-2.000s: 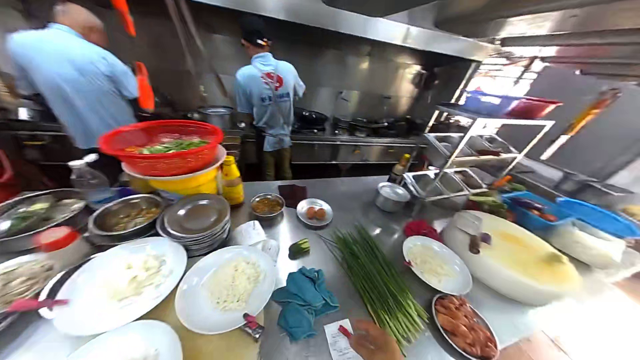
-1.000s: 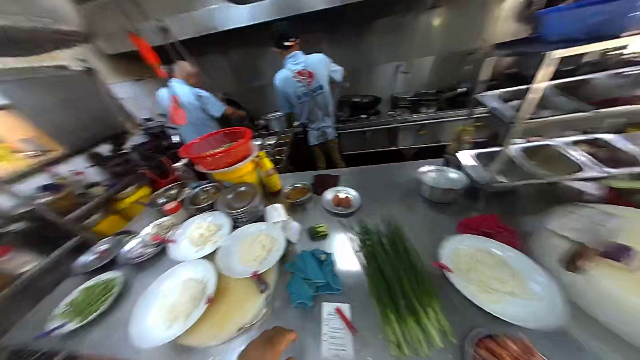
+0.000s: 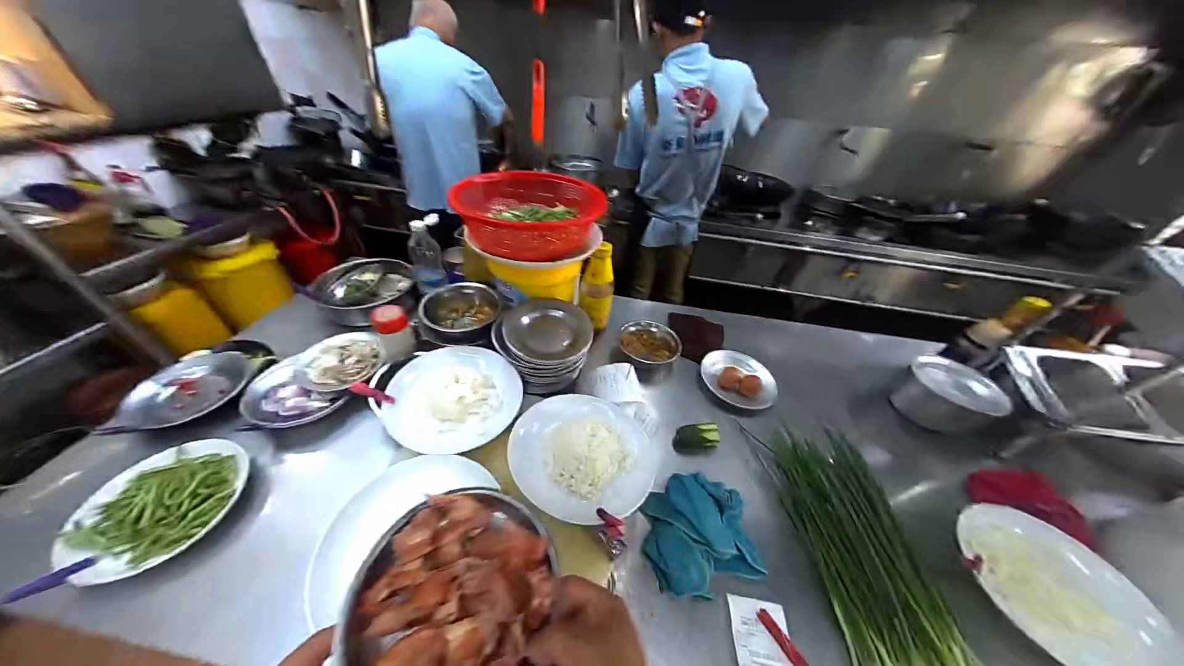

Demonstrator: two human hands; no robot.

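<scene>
A round metal bowl (image 3: 552,546) full of reddish meat pieces (image 3: 462,592) is at the bottom centre, above a large white plate (image 3: 338,546). My left hand (image 3: 310,647) holds its lower left rim, mostly hidden behind it. My right hand (image 3: 587,624) is at the bowl's right side, its fingers hidden behind or against the meat. Just right of the bowl lie a teal cloth (image 3: 703,532), a paper slip with writing (image 3: 745,629) and a red pen (image 3: 782,636). A white plate of chopped pale food (image 3: 587,458) stands beyond it.
Long green stalks (image 3: 860,536) lie to the right, past them an oval plate (image 3: 1054,583). Left is a plate of green beans (image 3: 166,504). A red colander (image 3: 527,217) tops a yellow bucket (image 3: 536,277). Two people in blue shirts (image 3: 430,116) stand at the stoves.
The metal bowl of meat, at the lower right of the table two seconds ago, is now in my hands at the bottom centre. The view has swung left.
</scene>
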